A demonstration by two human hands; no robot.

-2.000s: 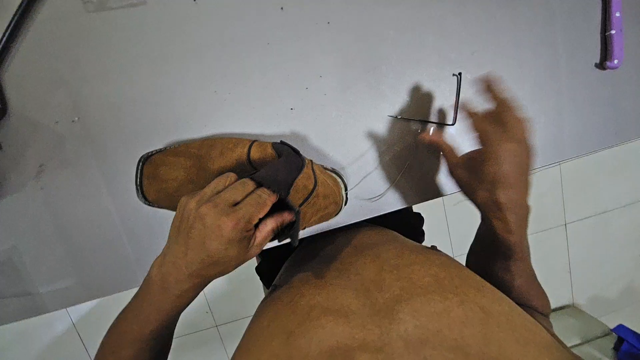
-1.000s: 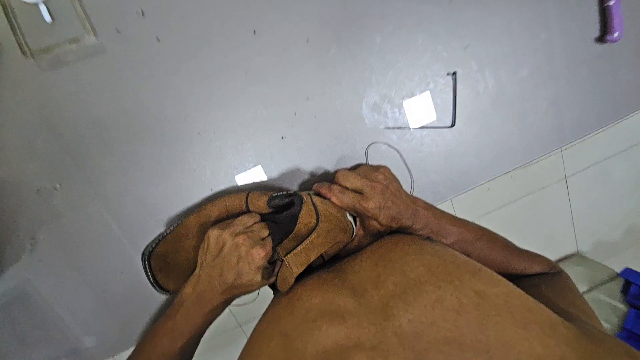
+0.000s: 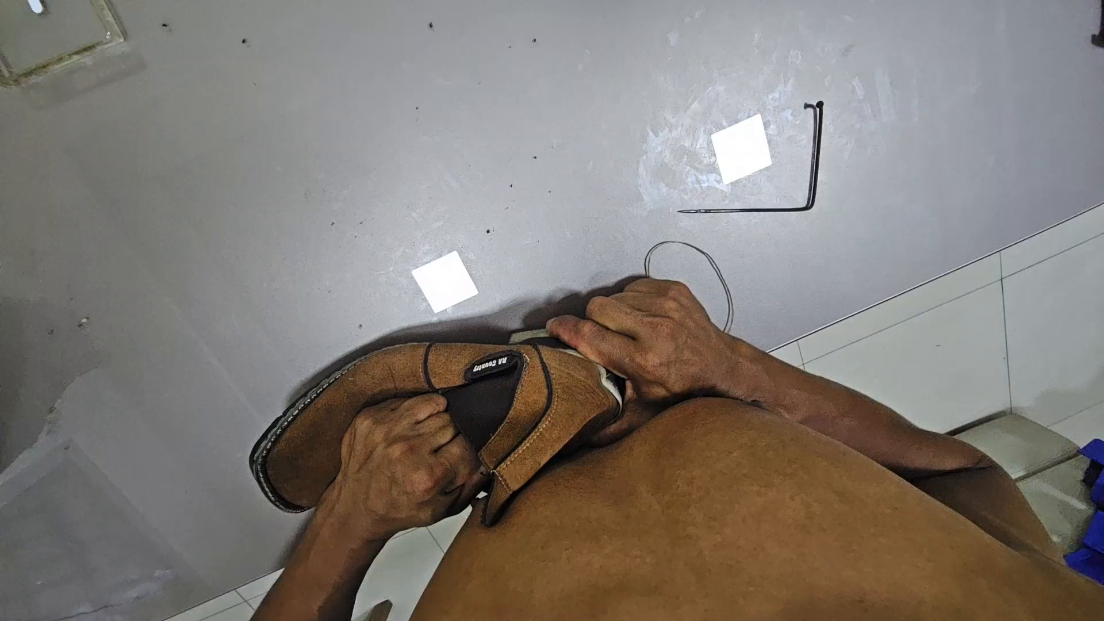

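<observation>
A brown suede shoe (image 3: 319,431) with a dark elastic side panel lies tilted at the table's near edge, its toe to the left. My left hand (image 3: 410,466) grips its middle, with the fingertips hidden at the dark panel. My right hand (image 3: 660,341) is closed around the heel end, and its lower fingers are out of sight. A loop of thin thread (image 3: 724,276) curves over the table just beyond my right hand. Farther back lies a bent black metal tool (image 3: 812,164) with a pointed end, touched by neither hand.
The grey tabletop (image 3: 285,172) bears small dark specks and two bright square light patches. A clear tray-like object (image 3: 65,43) stands at the back left. Pale floor tiles (image 3: 914,345) show past the table edge, with blue objects (image 3: 1095,509) at the far right.
My right hand has come from beside the bent tool down to the shoe's heel and taken hold there. The shoe has been tilted, its side panel now turned upward.
</observation>
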